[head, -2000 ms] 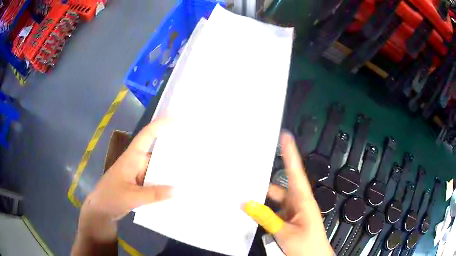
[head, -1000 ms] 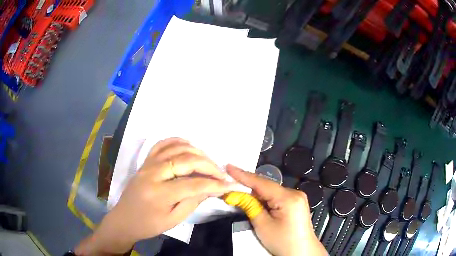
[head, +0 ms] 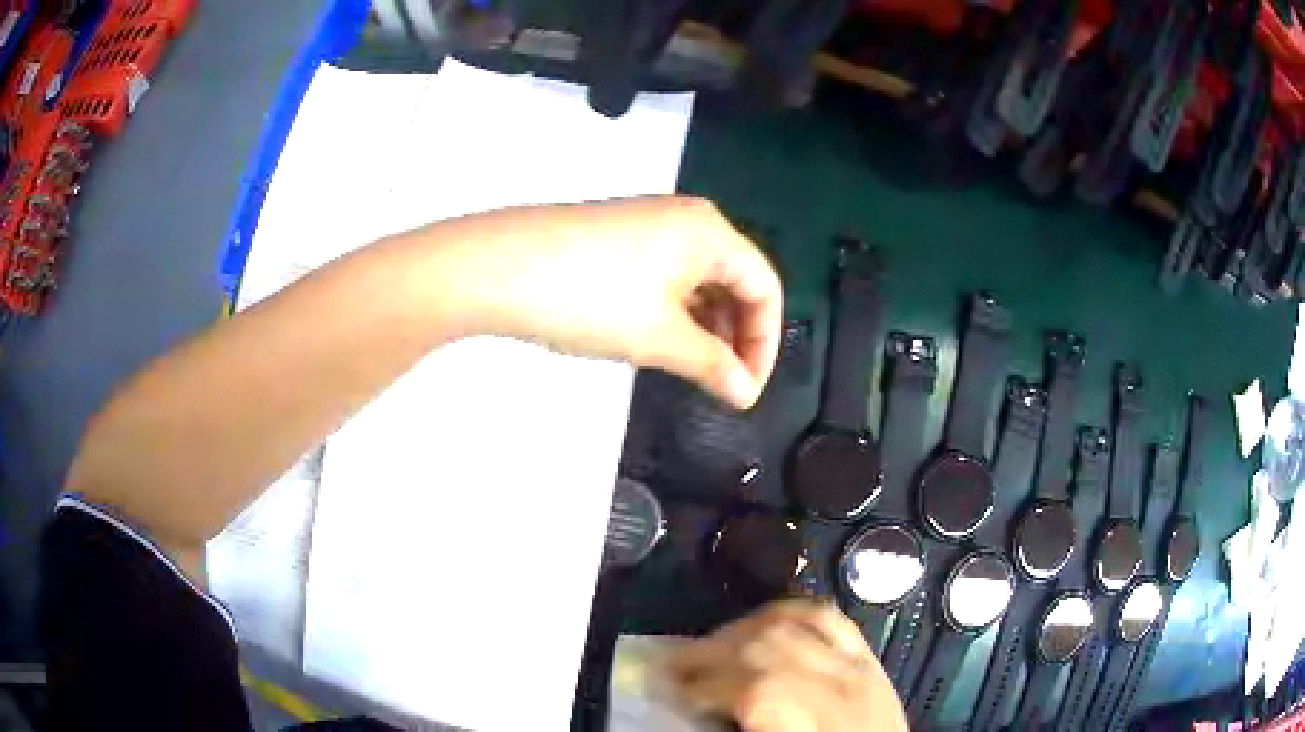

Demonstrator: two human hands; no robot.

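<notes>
Long white sheets (head: 465, 529) overlap at the left of the mat. My left hand (head: 723, 308) reaches over them, palm down, thumb and fingers curled together above the nearest watches; any thin film in it cannot be made out. My right hand (head: 780, 665) is low in the centre, blurred, at a small white pad or cloth (head: 644, 686); its grip is unclear. A grey watch face with pale text (head: 630, 522) lies beside the sheets. A dark disc with faint lines (head: 709, 443) lies under my left hand. Glossy black watches (head: 956, 493) lie in rows to the right.
Red trays with black straps (head: 1131, 86) stand along the back of the green mat (head: 802, 186). White paper scraps (head: 1267, 572) lie at the far right. A blue bin's edge (head: 294, 115) and red baskets (head: 108, 65) show at the left.
The hands have parted. My left hand has moved from the sheets to above the nearest watches; my right hand has dropped to the white pad. The view has shifted right, and the sheets appear further left.
</notes>
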